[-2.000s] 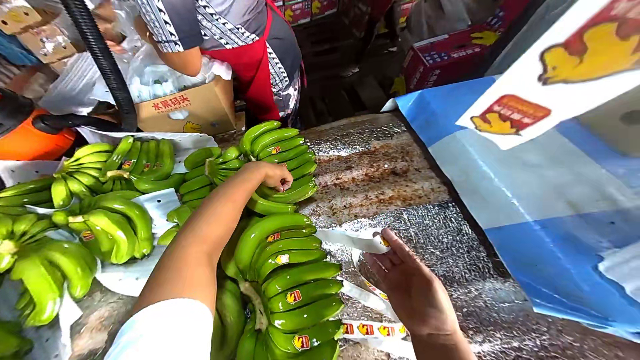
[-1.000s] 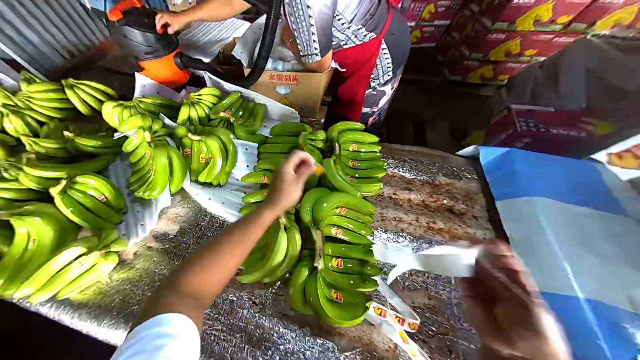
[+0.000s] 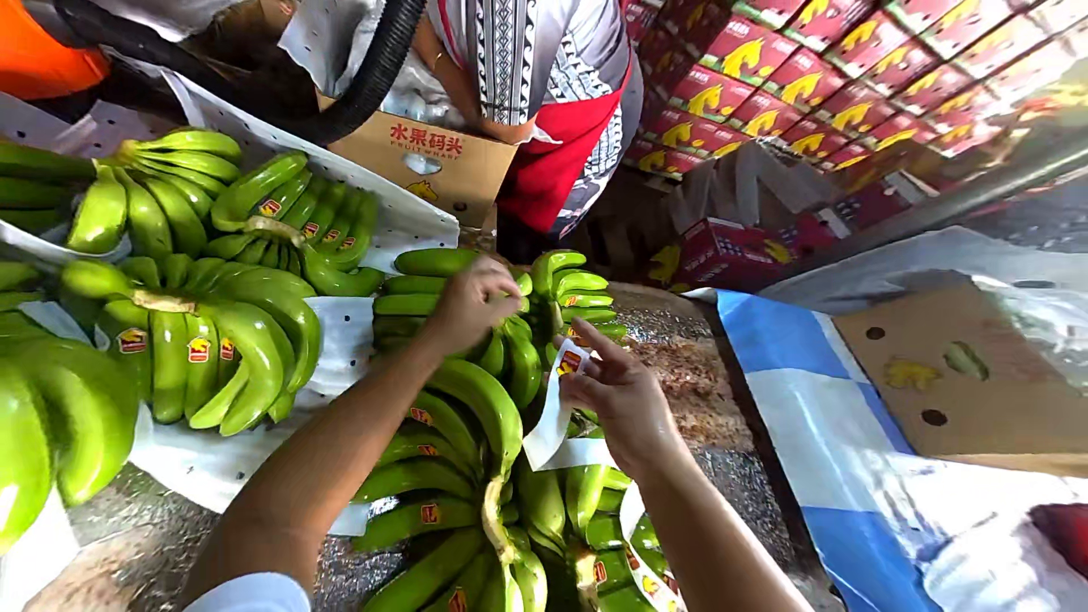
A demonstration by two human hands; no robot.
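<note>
Bunches of green bananas cover the work surface. My left hand (image 3: 478,308), fingers curled, is over a banana bunch (image 3: 416,285) at the centre; whether it holds a sticker cannot be told. Between the fingers of my right hand (image 3: 616,395) is a white strip of stickers (image 3: 552,416), with a red and yellow sticker at its end. The strip loops down over the lower bunches. A bunch with several stickers (image 3: 429,514) lies below my left hand, and a smaller bunch (image 3: 582,293) lies just beyond my right fingers.
More bunches (image 3: 204,327) lie on white perforated sheets at left. A cardboard box (image 3: 425,161) and a person in a red apron (image 3: 561,144) are beyond. A black hose (image 3: 374,76) arcs at upper left. Blue-and-white sheeting (image 3: 816,408) and another box (image 3: 952,365) are at right.
My right hand, out to the right with the strip a second ago, is now close to my left hand over the bananas. The view has shifted.
</note>
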